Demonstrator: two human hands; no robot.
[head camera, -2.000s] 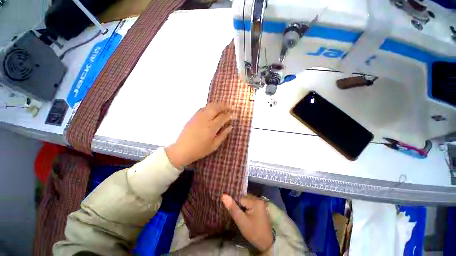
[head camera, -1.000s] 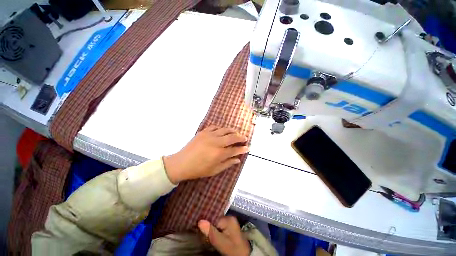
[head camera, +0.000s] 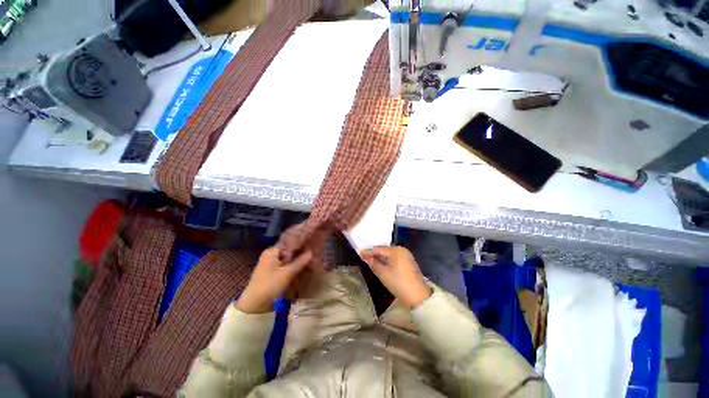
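Observation:
The reddish-brown checked strip (head camera: 362, 144) runs from under the lit needle area of the white sewing machine (head camera: 497, 39) down over the table's front edge. My left hand (head camera: 274, 274) grips the strip's bunched, slightly blurred part below the edge. My right hand (head camera: 396, 274) pinches the lower corner of a white piece (head camera: 375, 225), which shows beside and under the strip. The strip and the white piece are apart at their lower ends. The presser foot's contact with the cloth is too small to tell.
A phone (head camera: 508, 151), a dark brown tool (head camera: 536, 101) and thread snips (head camera: 610, 179) lie on the machine bed. Another checked strip (head camera: 225, 109) crosses the table at left. More strips (head camera: 132, 288) hang below left. White pieces (head camera: 587, 326) lie on a blue crate at right.
My left hand has left the strip's flat part on the table and now grips it below the edge. My right hand now holds the white piece's corner. The strip's lower part is gathered up.

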